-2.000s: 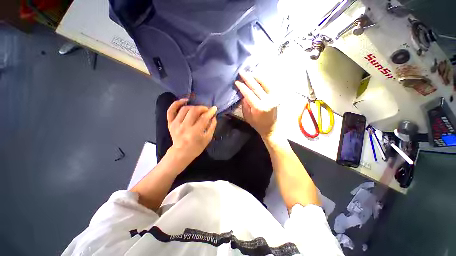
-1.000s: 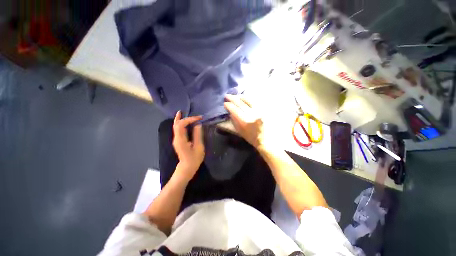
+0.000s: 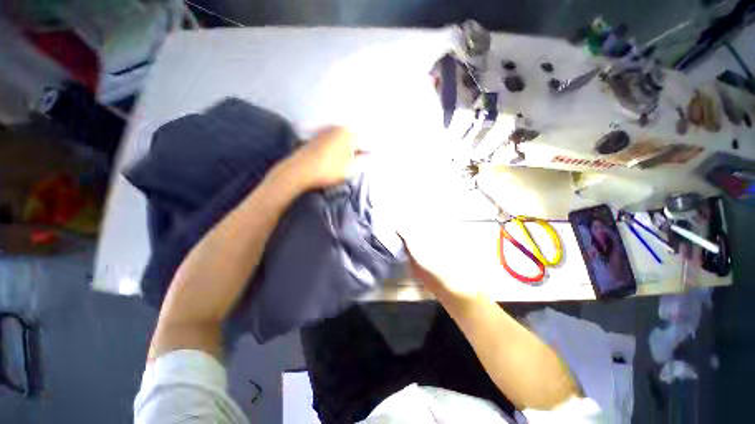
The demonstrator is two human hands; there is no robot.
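Observation:
The dark blue-grey garment [image 3: 306, 257] lies bunched on the white machine table [image 3: 207, 70], left of the needle area, and hangs over the front edge. My left hand [image 3: 327, 157] reaches over the garment to its far side; its fingertips are blurred and washed out by glare, so its grip cannot be told. My right hand [image 3: 422, 261] is at the garment's right edge near the table front, mostly washed out; its fingers cannot be made out. The sewing machine [image 3: 579, 149] with red lettering stands at the right. Glare hides the cloth's far right edge.
Scissors with red and yellow handles [image 3: 530, 248] lie right of my right hand. A lit smartphone [image 3: 603, 252], blue pens [image 3: 646, 236] and a white marker [image 3: 694, 238] lie further right. Pale scraps [image 3: 675, 339] are below the table at the right.
The view has shifted, showing more of the table's far side. My left hand has moved from the near edge to the garment's far side. The garment is bunched up, and the phone screen is lit.

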